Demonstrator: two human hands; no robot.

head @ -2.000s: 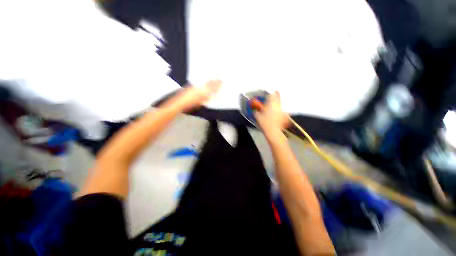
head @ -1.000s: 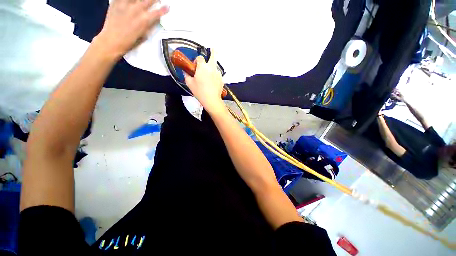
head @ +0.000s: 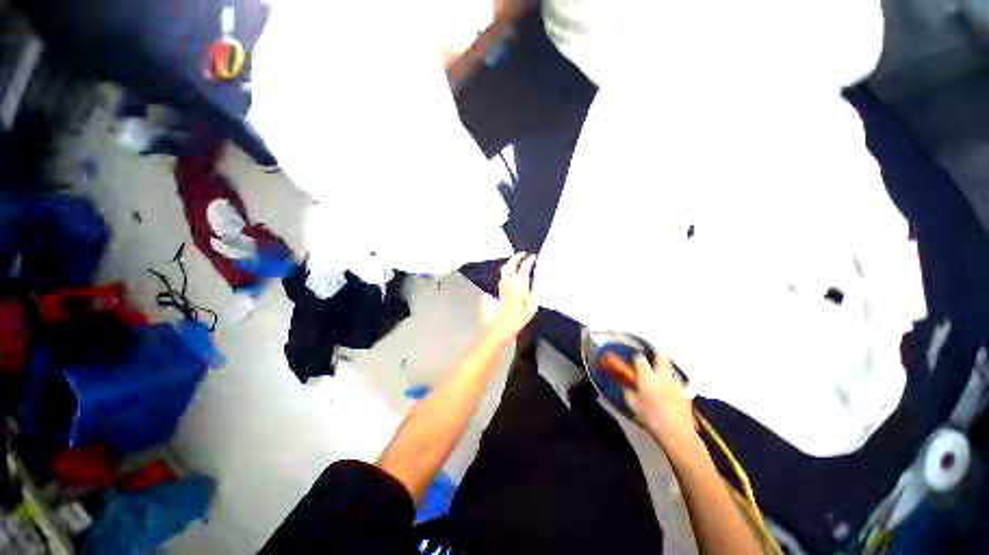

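Observation:
A large white fabric piece (head: 727,239) lies on the black table cover (head: 748,428), overexposed, with a few small dark marks on it. My right hand (head: 664,399) grips the orange-brown handle of the steam iron (head: 614,366), whose soleplate rests at the near edge of the white piece. My left hand (head: 517,293) lies at the white piece's near left corner, fingers together and extended; whether it pinches the cloth cannot be told.
Another white heap (head: 369,130) lies to the left. A white roll (head: 947,459) is at the lower right. A yellow hose (head: 737,474) runs down from the iron. Blue baskets (head: 136,379), a black cloth (head: 338,323) and scraps are on the floor at left.
The view has swung left and shows more floor. The iron stays in my right hand, now at the near edge. My left hand has moved from spread fingers on the cloth to its near left corner.

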